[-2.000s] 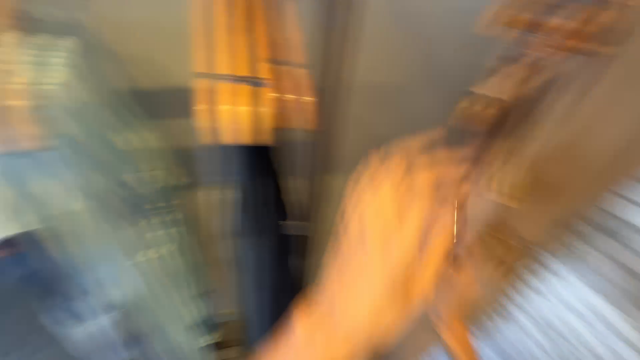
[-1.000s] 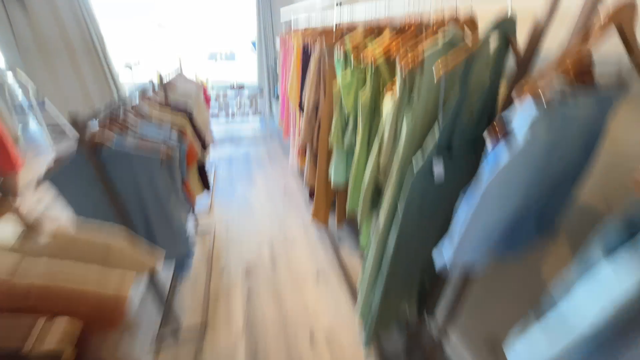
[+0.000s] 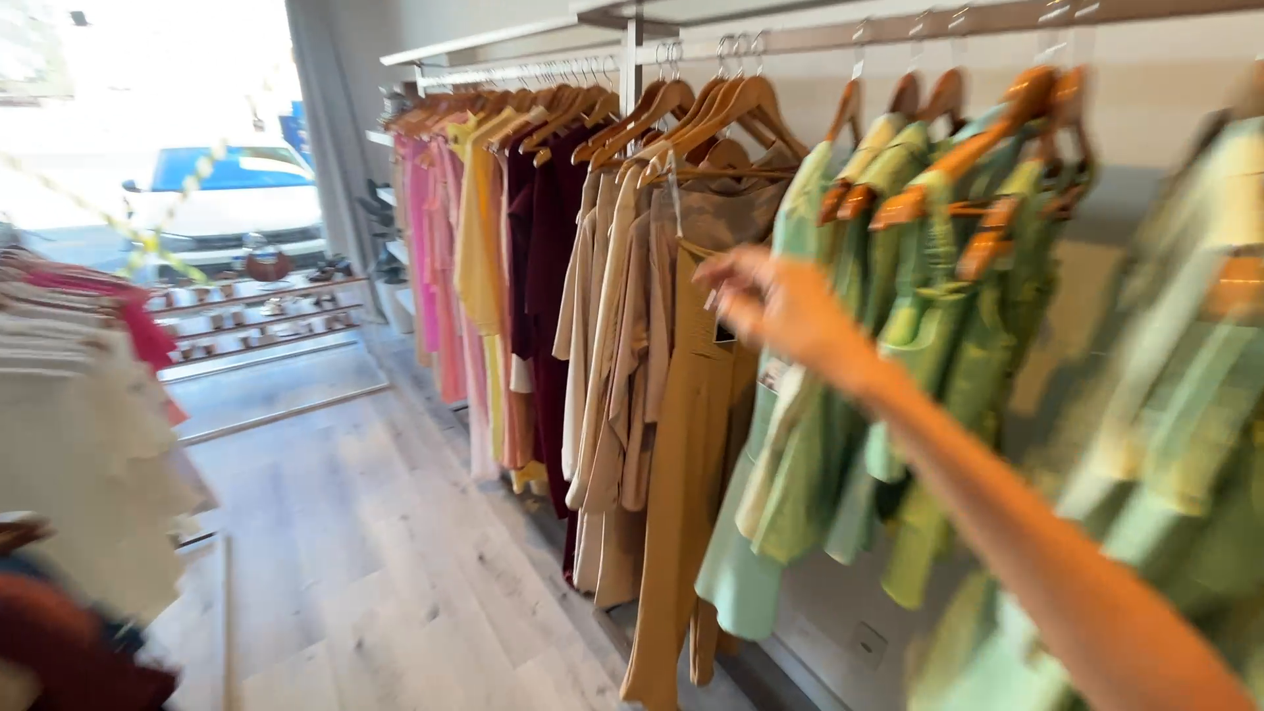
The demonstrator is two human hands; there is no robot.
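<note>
My right hand (image 3: 775,301) reaches in from the lower right, its fingers bent, at the upper part of a tan garment (image 3: 681,444) on a wooden hanger. A dark tag (image 3: 725,334) shows just below the fingers. Whether the fingertips touch the garment or pinch anything is blurred. Beige garments (image 3: 602,395) hang on its left, and light green garments (image 3: 750,533) on its right, all on wooden hangers (image 3: 755,99) along a metal rail (image 3: 820,38). My left hand is out of the picture.
Pink garments (image 3: 425,237) hang farther along the wall. More clothes (image 3: 79,425) stand at the left edge. Low shelves with small items (image 3: 262,306) are by the window, where a white car (image 3: 222,202) shows outside. Between the racks runs a pale wooden floor (image 3: 375,553).
The view has swung far along the clothes racks. A hand, blurred in the oldest frame and absent one second ago, is now out over the tan and green garments.
</note>
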